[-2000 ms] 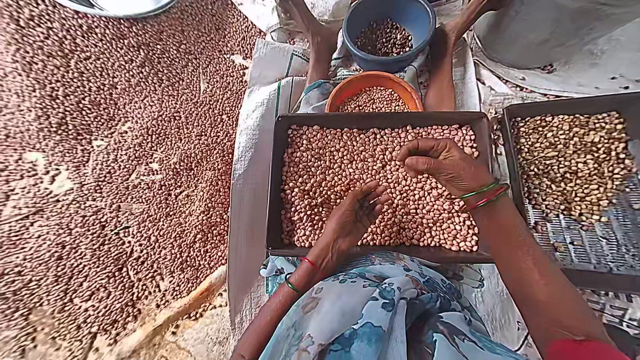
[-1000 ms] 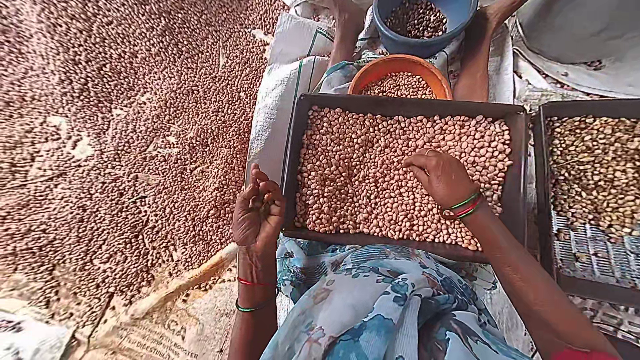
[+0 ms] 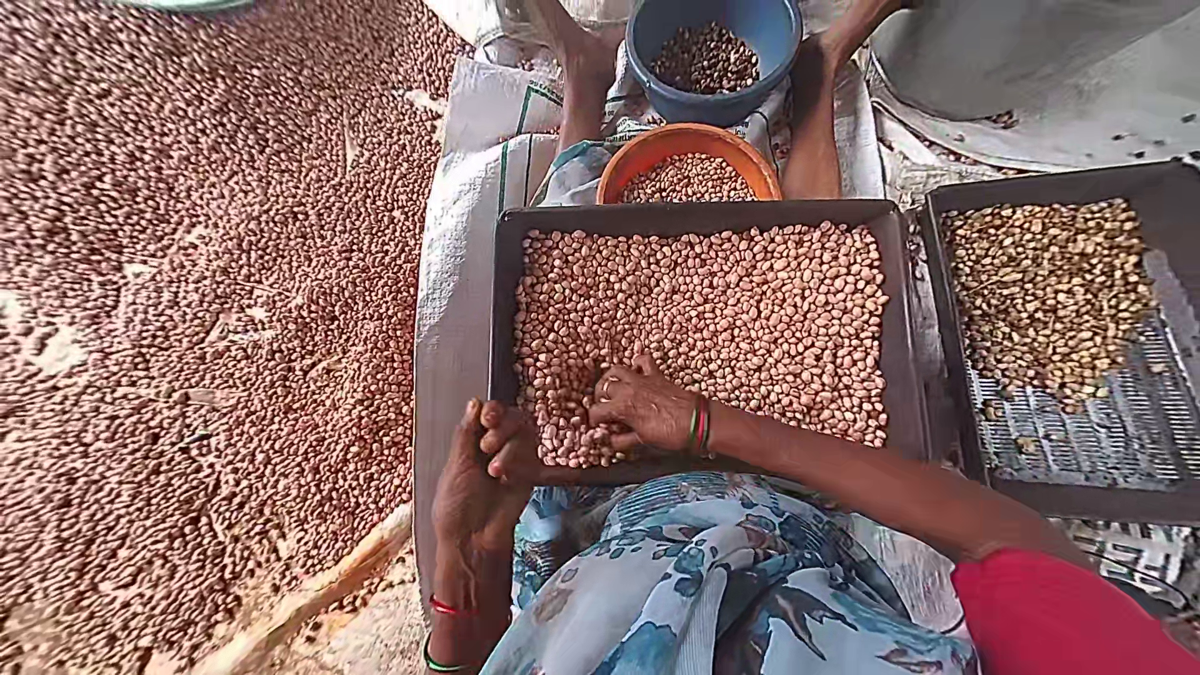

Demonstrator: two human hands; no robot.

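Observation:
A dark rectangular tray (image 3: 698, 217) filled with pinkish-brown nuts or beans (image 3: 750, 309) rests across my lap. My right hand (image 3: 647, 408) reaches into its lower left part, fingers bent among the nuts; whether it holds any cannot be told. Beside the tray's lower left corner is my left hand (image 3: 483, 469), palm up with curled fingers; what may lie inside them is hidden. Beyond the tray's far edge stands an orange bowl (image 3: 689, 141) of similar nuts, and past it a blue bowl (image 3: 717, 103) with darker pieces.
A second dark tray (image 3: 956, 347) with a slotted bottom and yellowish-brown pieces lies at the right. Nuts or beans (image 3: 234, 309) cover the ground at the left. White woven sacking (image 3: 469, 234) lies beneath, and my bare feet flank the bowls.
My right hand has moved left across the tray, from its right half to the lower left part. My left hand, over the nuts two seconds ago, is now beside the tray's corner.

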